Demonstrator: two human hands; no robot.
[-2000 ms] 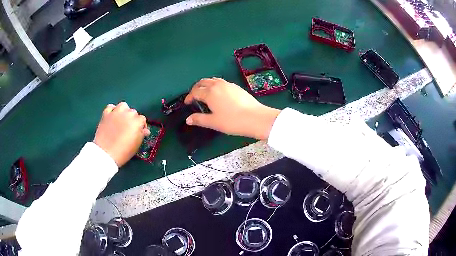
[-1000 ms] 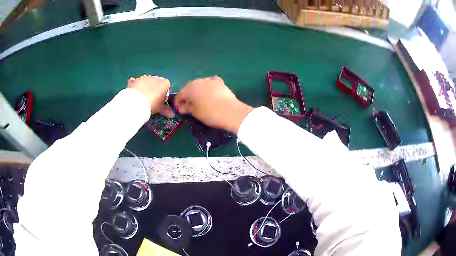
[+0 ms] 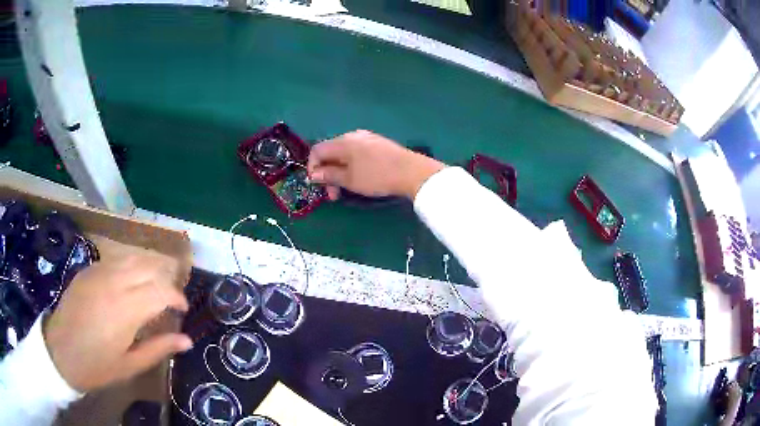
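Note:
A red front housing (image 3: pixel 253 156) lies on the green belt with a round speaker (image 3: pixel 272 153) in its opening and a green circuit board (image 3: pixel 293 191) beside it. My right hand (image 3: pixel 362 166) is at the housing's right edge, thumb and fingertips pinched together by the board; whether they grip a lead or plug is too small to tell. A dark part shows partly under my right hand. My left hand (image 3: pixel 117 320) is over the cardboard box (image 3: pixel 137 235) at the left, fingers apart, nothing seen in it.
Speakers with pale leads (image 3: pixel 279 308) lie on the black mat (image 3: pixel 321 333), with a black disc (image 3: pixel 335 379) and a yellow sheet (image 3: pixel 293 408). More red housings (image 3: pixel 597 208) and a black housing (image 3: pixel 631 281) lie to the right. A divided tray (image 3: pixel 596 79) is beyond the belt.
My left hand has left the red housing and moved down left to the box. My right hand stays by the housing. A speaker now shows in the housing. The view has shifted.

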